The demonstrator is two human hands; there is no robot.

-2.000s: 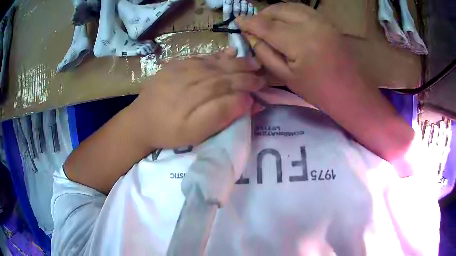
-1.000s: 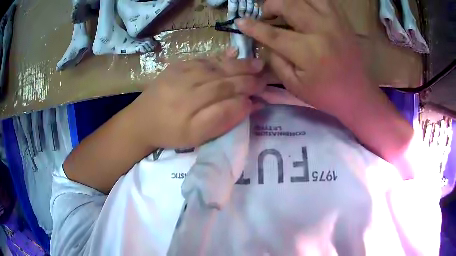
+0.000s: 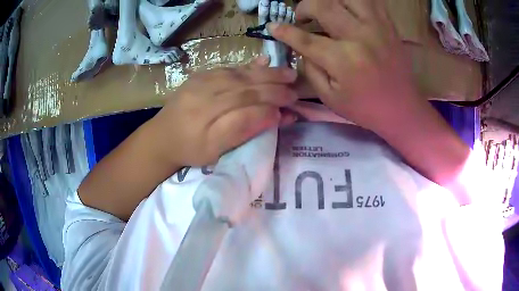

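Observation:
A pale grey prop leg (image 3: pixel 242 170) runs from my lap up to the table's near edge, its toes pointing away from me. My left hand (image 3: pixel 227 108) is closed around its lower part, near the ankle. My right hand (image 3: pixel 347 62) is at the foot (image 3: pixel 276 50), with the index fingertip pressing a thin black piece (image 3: pixel 258 32) across the foot just below the toes. The black piece sticks out to the left; its rest is hidden under my fingers. My right thumb is mostly hidden.
Loose prop feet (image 3: pixel 139 52) lie at the table's upper left, and a pair of prop legs (image 3: pixel 455 34) at the upper right. The table has brown cardboard (image 3: pixel 219 54) with shiny tape. A blue bin (image 3: pixel 25 187) at lower left holds more legs. A black cable curves at right.
My right fingers have shifted from pinching the black piece to lying flatter over it. The leg's upper end in my lap has swung slightly left. My left hand keeps its hold.

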